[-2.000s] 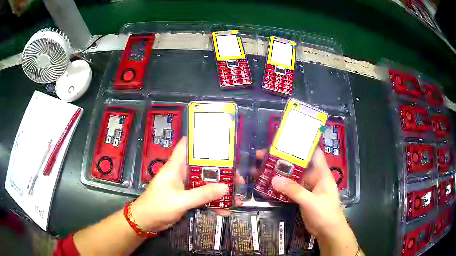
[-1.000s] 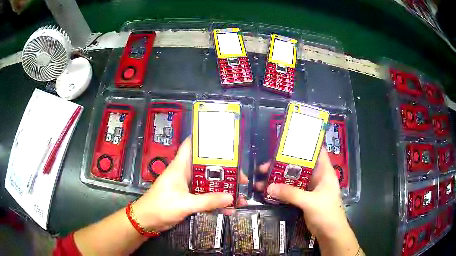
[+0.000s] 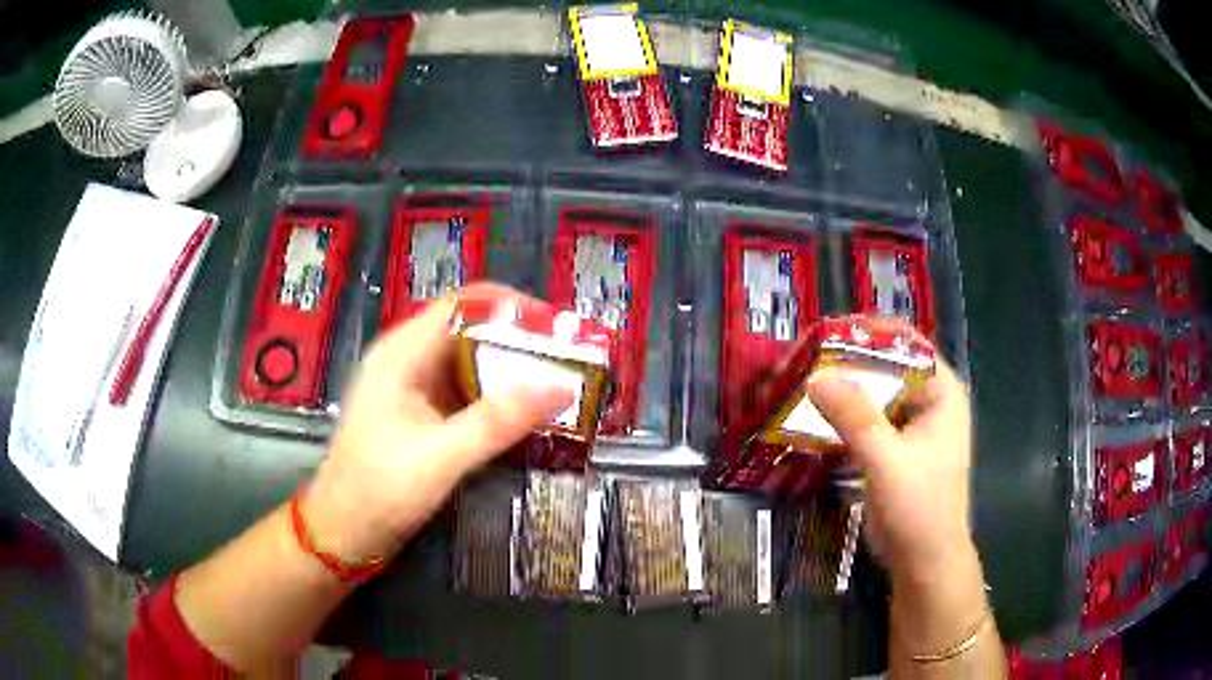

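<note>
My left hand (image 3: 405, 412) holds a red keypad phone (image 3: 532, 348), tilted so its top end faces me, with the thumb on its lit white screen. My right hand (image 3: 910, 445) holds a second phone (image 3: 864, 348) tilted the same way, thumb on its screen edge. Both are above the front row of a clear blister tray (image 3: 286, 417). In that row lie red phones face down (image 3: 293, 306) with open battery sides. Two phones with lit screens (image 3: 615, 47) lie face up in the back row. The keypads of the held phones are mostly hidden.
Several batteries (image 3: 658, 538) stand in a row at the near bench edge. A white fan (image 3: 122, 86) stands at the back left. Paper (image 3: 67, 359) with a red pen (image 3: 162, 312) lies at left. A side tray of phones (image 3: 1079, 458) is at right. A green conveyor runs behind.
Both phones have tipped from facing me with keypads visible to steeply tilted, top ends towards me. The thumbs have moved from keypads to screens. The view has shifted, so the tray appears higher.
</note>
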